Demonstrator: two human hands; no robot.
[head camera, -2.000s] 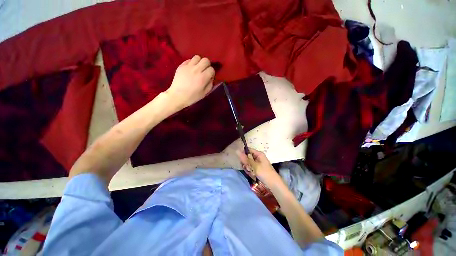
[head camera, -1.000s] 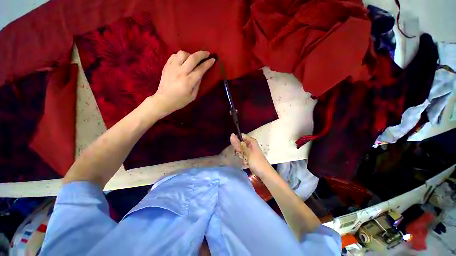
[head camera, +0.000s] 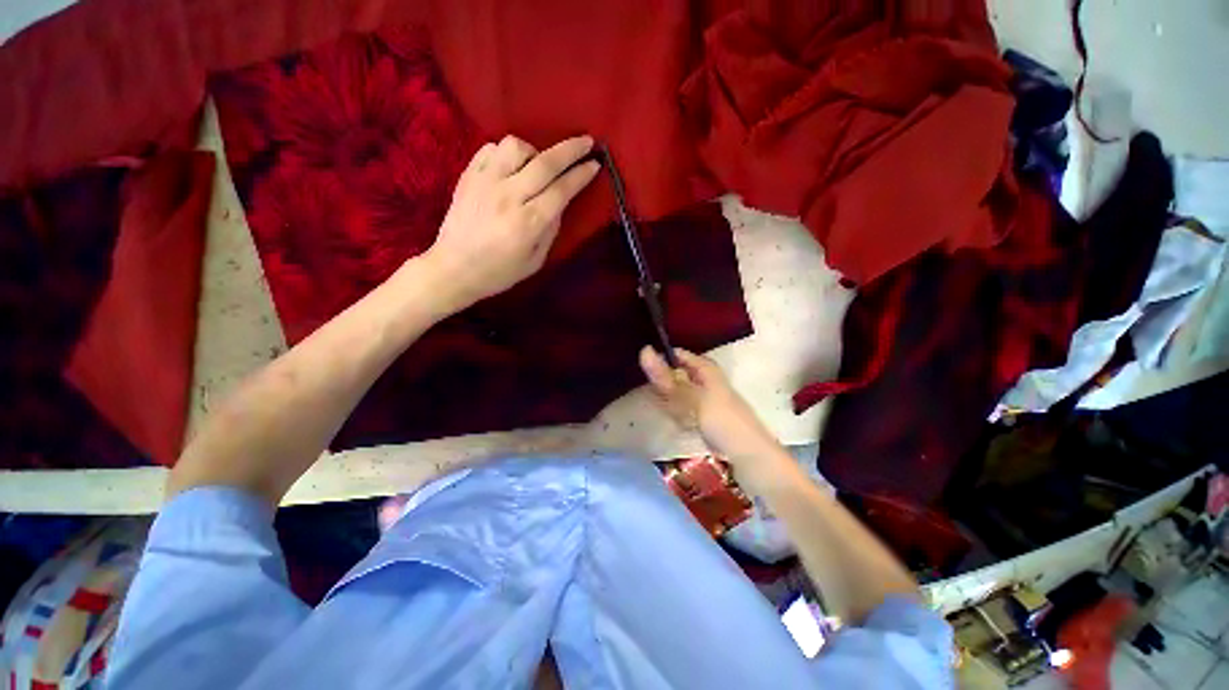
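My right hand (head camera: 690, 388) grips the handles of the dark shears (head camera: 639, 263). The blades point up and away, their tips beside my left fingertips. My left hand (head camera: 506, 223) lies with fingers bent at the edge of the plain red fabric (head camera: 566, 68); whether it pinches cloth cannot be told. The flower-print panel (head camera: 353, 148) lies left of my left hand. A dark red patterned panel (head camera: 499, 357) lies flat under my left forearm and the shears, near the table's front edge.
Crumpled red fabric (head camera: 863, 135) lies at the far right. A dark patterned cloth pile (head camera: 930, 364) hangs over the right table edge, beside white cloth pieces (head camera: 1119, 337). Another dark panel (head camera: 54, 297) with a red flap (head camera: 148, 317) lies left. Machine parts (head camera: 1004, 631) show at lower right.
Against two seconds ago, my left hand's fingers have extended towards the blade tips. The shears have shifted slightly up and away. More of the flower-print panel shows.
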